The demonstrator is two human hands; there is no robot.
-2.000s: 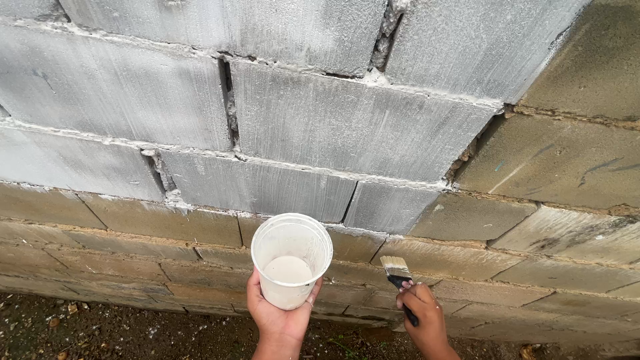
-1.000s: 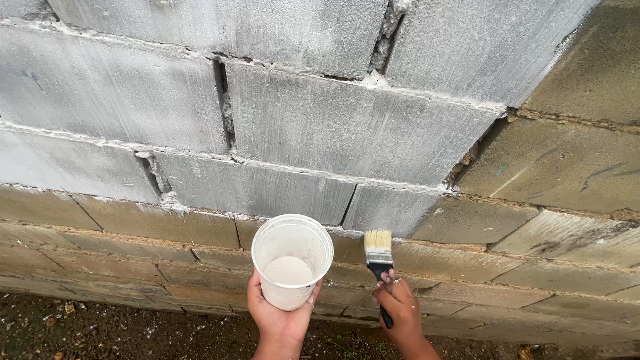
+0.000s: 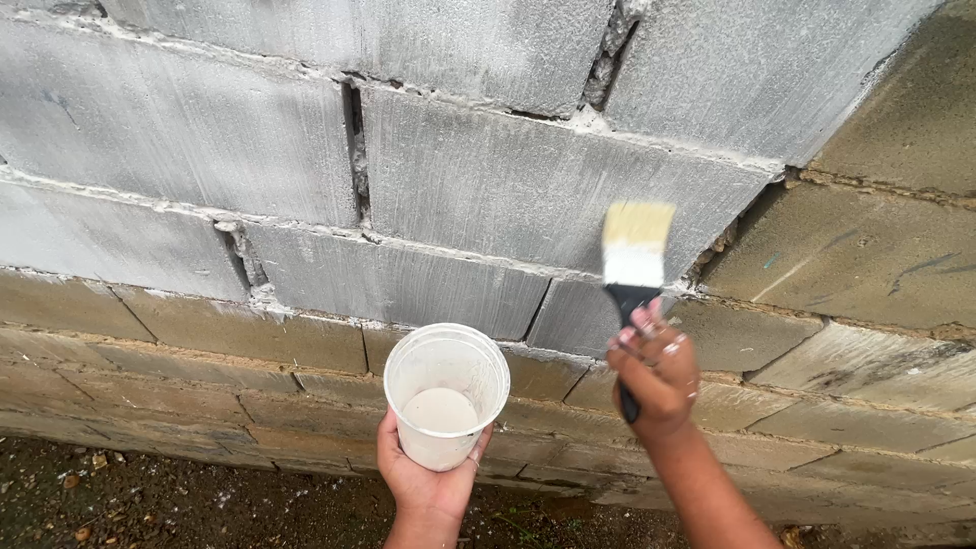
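Observation:
My left hand [image 3: 431,488] holds a translucent plastic cup [image 3: 447,381] from below, with whitish paint [image 3: 440,412] in its lower part. My right hand [image 3: 659,374], with pink and white smears on the fingers, grips the black handle of a flat paintbrush [image 3: 637,252]. Its pale bristles point up, in front of the coated blocks, right of and higher than the cup. Whether the bristles touch the wall I cannot tell. White-grey coating covers the upper and left part of the concrete block wall [image 3: 473,175]; the blocks at the right and below are bare brown.
Mortar joints in the wall have rough edges and open gaps, such as the vertical gap [image 3: 357,152] and the gap near the coating's right edge [image 3: 736,229]. Dark soil [image 3: 191,503] with small stones and white specks lies at the wall's foot.
My right hand has moved up with the paintbrush, from beside the cup to in front of the coated blocks. The brush was tilted left at first and then turned upright. My left hand has hardly moved.

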